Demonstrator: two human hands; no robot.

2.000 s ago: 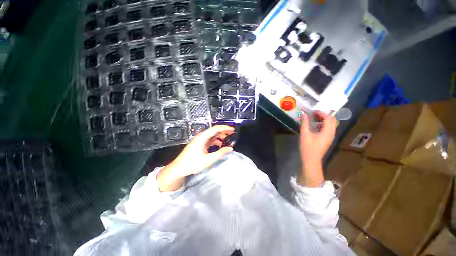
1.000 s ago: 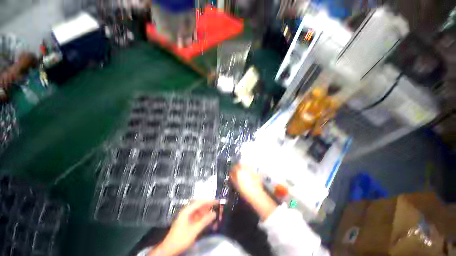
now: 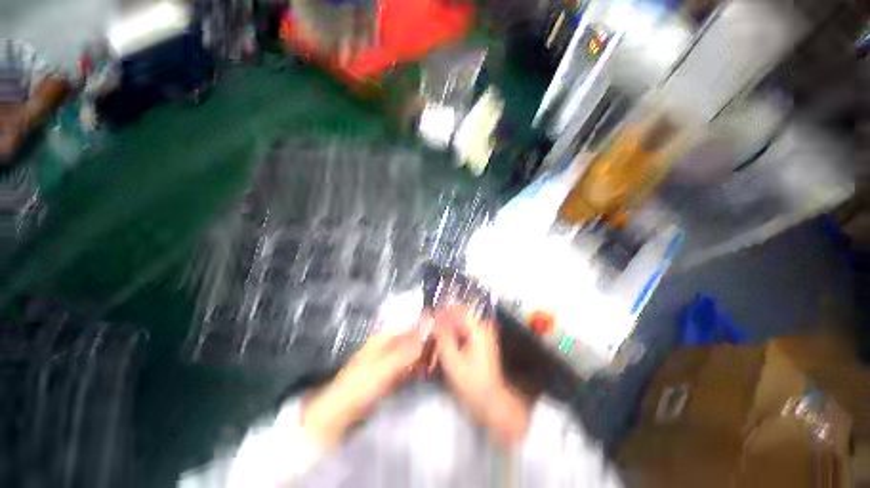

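Observation:
The view is blurred. My left hand (image 3: 374,370) and my right hand (image 3: 469,357) are close together in front of my body, fingertips nearly meeting. A small dark piece (image 3: 429,284) shows just above the fingertips; I cannot tell whether it is held or lies in a tray behind. What the fingers hold is too blurred to tell. The large clear blister tray (image 3: 310,253) with dark pockets lies ahead and to the left. A second, shinier tray (image 3: 456,229) lies along its right side.
The white press machine (image 3: 587,286) with a red-orange button (image 3: 541,323) and orange-brown upper part (image 3: 620,172) stands right. Cartons (image 3: 711,400) sit at lower right. Another tray (image 3: 67,400) lies far left. A red tray (image 3: 382,43) is at the back. Another person's arm shows far left.
My right hand was at the machine's front, then moved left over the shiny tray, and is now beside my left hand. The view has tilted up from the first frame, showing more of the bench.

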